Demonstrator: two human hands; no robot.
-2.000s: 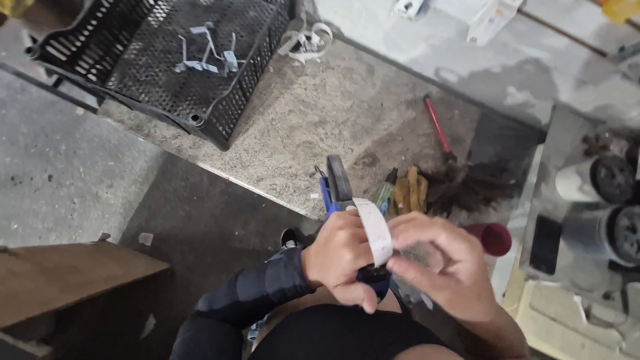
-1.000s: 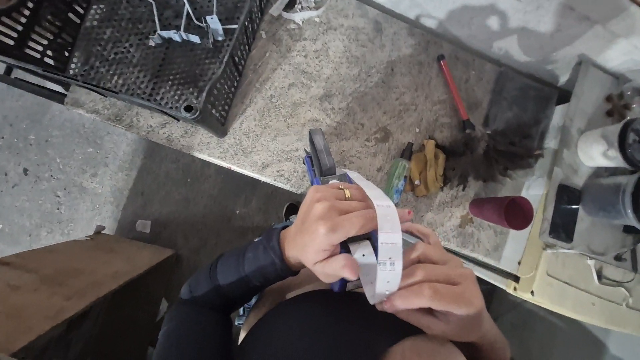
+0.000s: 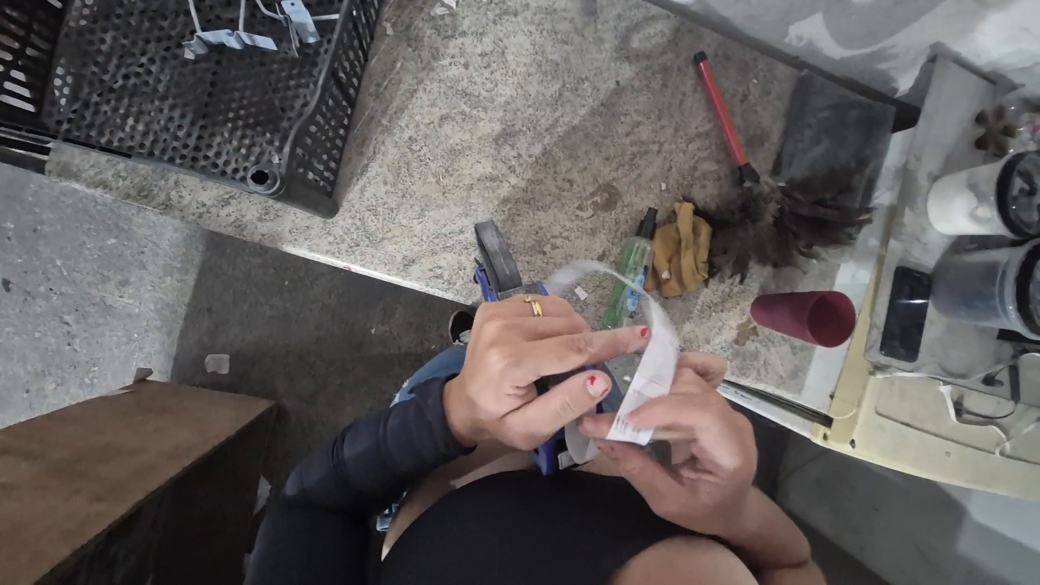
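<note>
My left hand, in a dark sleeve and wearing a ring, holds a blue and grey handheld tool that looks like a label gun. The hand covers much of it; its dark rounded end sticks out above the knuckles and a blue part shows below. The index finger and thumb point out to the right, the index tip against a looped white label strip. My right hand pinches the lower end of that strip, which bears small writing, between thumb and fingers. The strip's upper end curves back towards the tool.
On the speckled worktop lie a green bottle, a yellowish cloth or glove, a feather duster and a dark red cup. A black crate with metal hooks stands upper left, a cardboard box lower left, lidded containers right.
My left index finger and thumb have spread out towards the strip. The strip's loop, upright between my hands a second ago, now leans and curves differently, its lower end still in my right fingers.
</note>
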